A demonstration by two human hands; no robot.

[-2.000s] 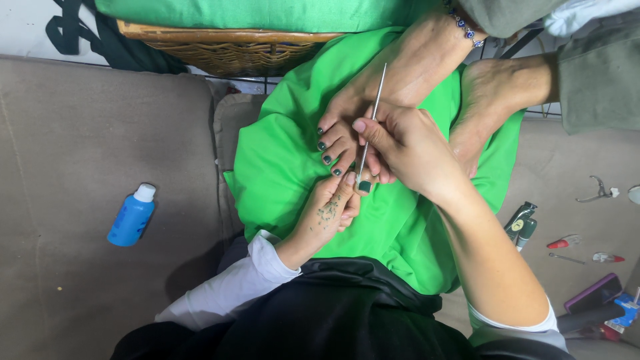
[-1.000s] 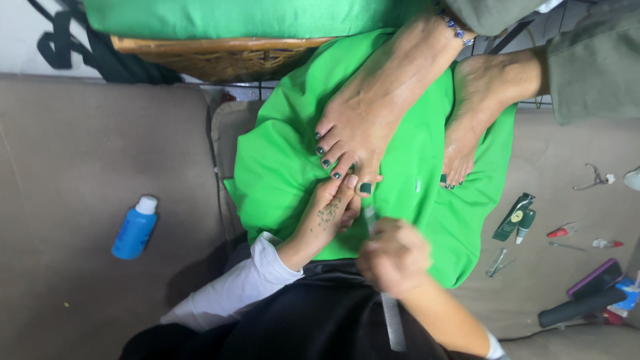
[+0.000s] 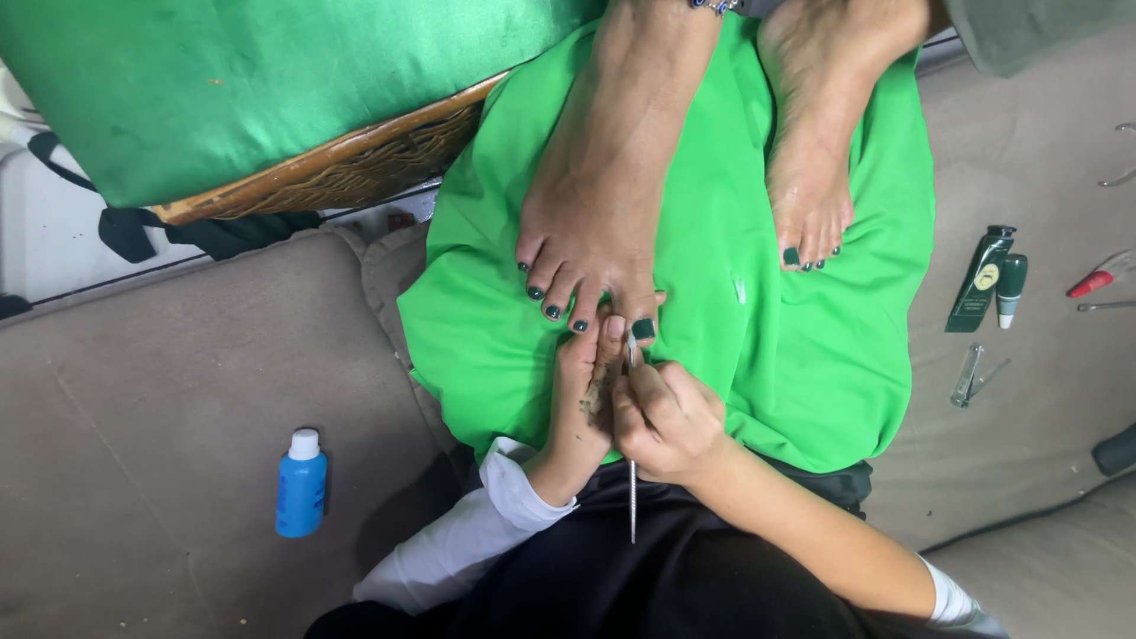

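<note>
My right hand (image 3: 670,422) is closed around a thin metal manicure tool (image 3: 633,497). The tool's upper tip, whitish, is at the side of the big toe's dark green nail (image 3: 643,329). My left hand (image 3: 586,390), with dark specks on its skin, holds that big toe from below. The toe belongs to another person's foot (image 3: 603,186), which rests on a bright green cloth (image 3: 710,355) over my lap. The person's other foot (image 3: 812,169), its nails also dark green, lies on the cloth to the right.
A blue bottle with a white cap (image 3: 302,488) lies on the brown cushion at left. At right are a dark green tube (image 3: 980,280), a smaller tube (image 3: 1012,288), a nail clipper (image 3: 969,374) and a red-tipped tool (image 3: 1092,282). A wicker basket (image 3: 355,164) under green fabric stands at upper left.
A second ago my right hand was lower, blurred, with a flat file-like strip; now it is up at the big toe with the thin tool. My left hand stays at the toe. The view has moved closer.
</note>
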